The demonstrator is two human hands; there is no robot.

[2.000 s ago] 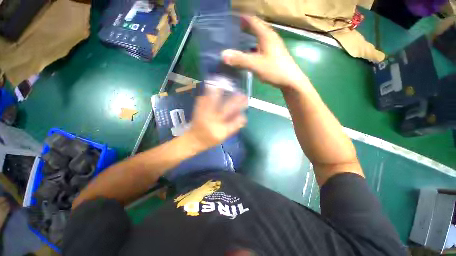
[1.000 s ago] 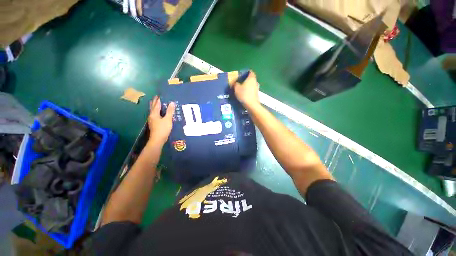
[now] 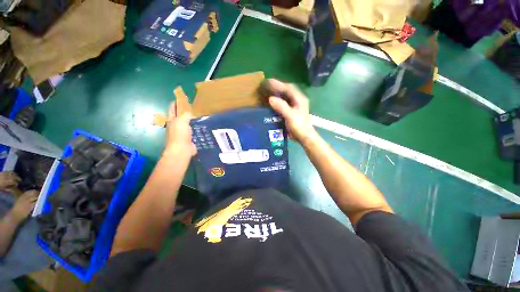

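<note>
A dark navy printed carton [image 3: 242, 149] with a white product picture is held in front of my chest. Its brown inner flaps [image 3: 228, 94] stand open at the far edge. My left hand [image 3: 179, 134] grips its left side near a small brown side flap. My right hand [image 3: 289, 108] grips its far right corner, with the fingertips partly hidden behind the flap. The carton's near end meets my shirt.
Erected navy cartons [image 3: 324, 48] stand on the green belt, another [image 3: 406, 88] further right. Flat cartons [image 3: 174, 28] are stacked at upper left. A blue crate [image 3: 132, 174] of dark grey parts is at left, beside another person's hand [image 3: 24, 204]. Brown kraft paper [image 3: 365, 21] lies at the far side.
The carton between my hands has gone from flat-looking with short flap edges to showing wide open brown flaps. The two cartons on the belt have shifted in view with the camera.
</note>
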